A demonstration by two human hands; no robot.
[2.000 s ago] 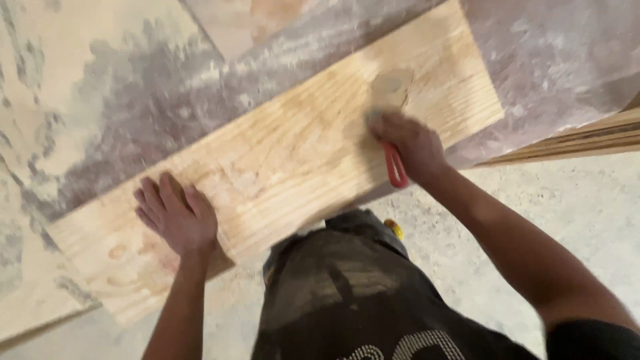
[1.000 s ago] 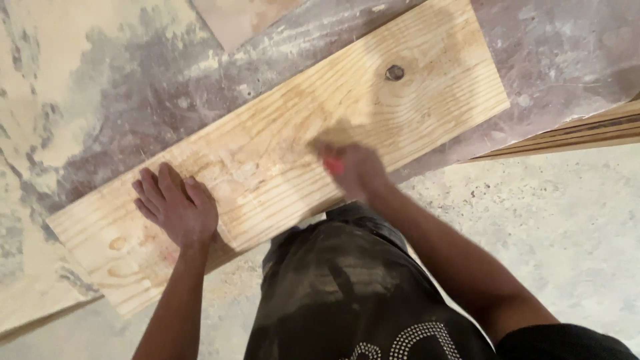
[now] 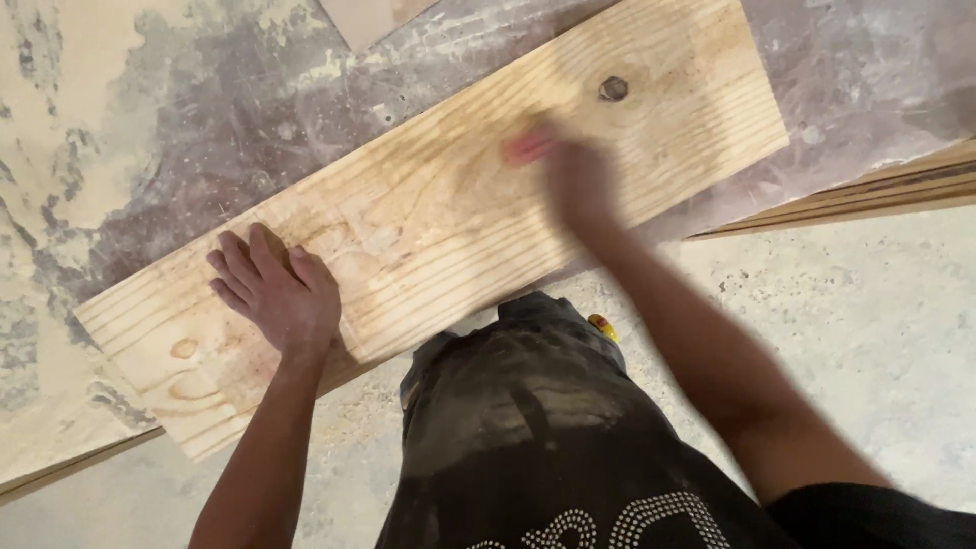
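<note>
A long pine board (image 3: pixel 457 221) with a dark knot (image 3: pixel 614 88) near its right end lies slantwise on a stained work surface. My left hand (image 3: pixel 286 293) rests flat on the board's left part, fingers spread, holding nothing. My right hand (image 3: pixel 576 179), blurred by motion, is over the board's right half, closed around a tool with a red part (image 3: pixel 528 145). The tool's working end is too blurred to make out, so its exact kind cannot be told.
The work surface (image 3: pixel 206 145) is blotched with pale, dried residue. A flat panel (image 3: pixel 374 15) lies beyond the board. Layered wooden edges (image 3: pixel 854 194) show at the right, above a pale floor (image 3: pixel 854 305). A yellow object (image 3: pixel 603 327) is at my waist.
My right hand, with the red tool, has moved right and away from me since one second ago. The knot, covered by a pale patch two seconds ago, now shows dark. My left hand has stayed put.
</note>
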